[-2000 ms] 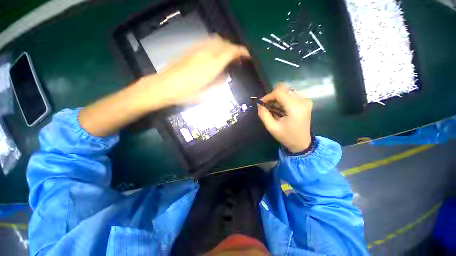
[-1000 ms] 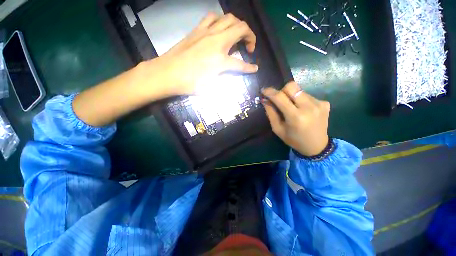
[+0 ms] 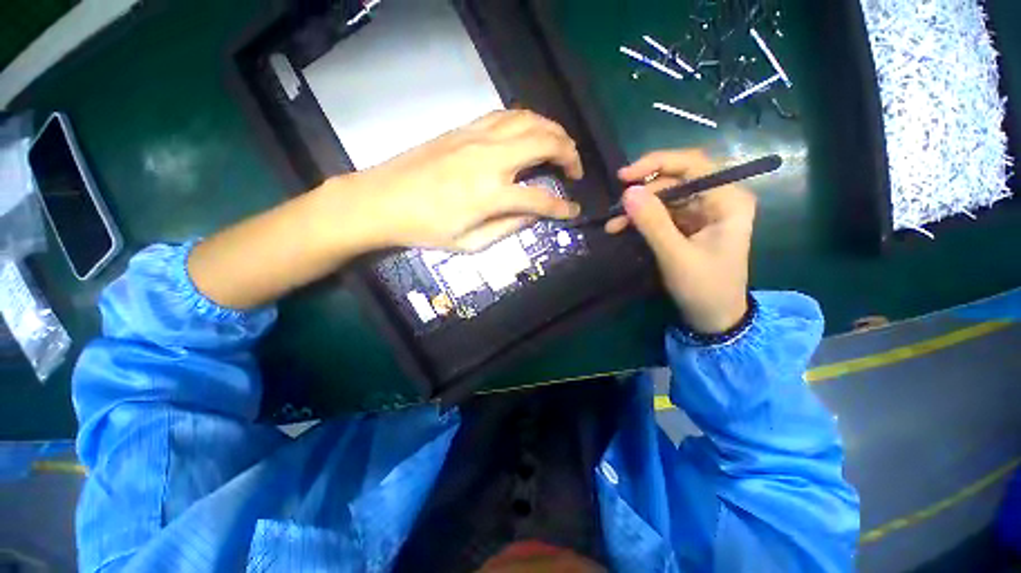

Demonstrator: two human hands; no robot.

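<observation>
An opened tablet [image 3: 403, 78] with a large silver-grey plate lies in a black tray [image 3: 465, 364] in front of me. Its circuit board [image 3: 481, 274] shows at the end nearest me. My left hand [image 3: 459, 185] lies across the tablet, thumb and forefinger curved apart near the board's right edge; whether it pinches something there I cannot tell. My right hand [image 3: 700, 229] holds black tweezers [image 3: 717, 179] between thumb and fingers, the tip pointing left to the board's right edge. What the tip touches is too small to tell.
A phone [image 3: 74, 199] and clear plastic bags [image 3: 31, 319] lie at the left. Loose white strips [image 3: 685, 114] and thin black pieces lie on the green bench beyond my right hand. A black-edged tray of white strips [image 3: 940, 112] stands at the right.
The tweezers have turned so that their handle now points up and right, and my right hand has opened its grip around them. My left hand has settled lower over the board.
</observation>
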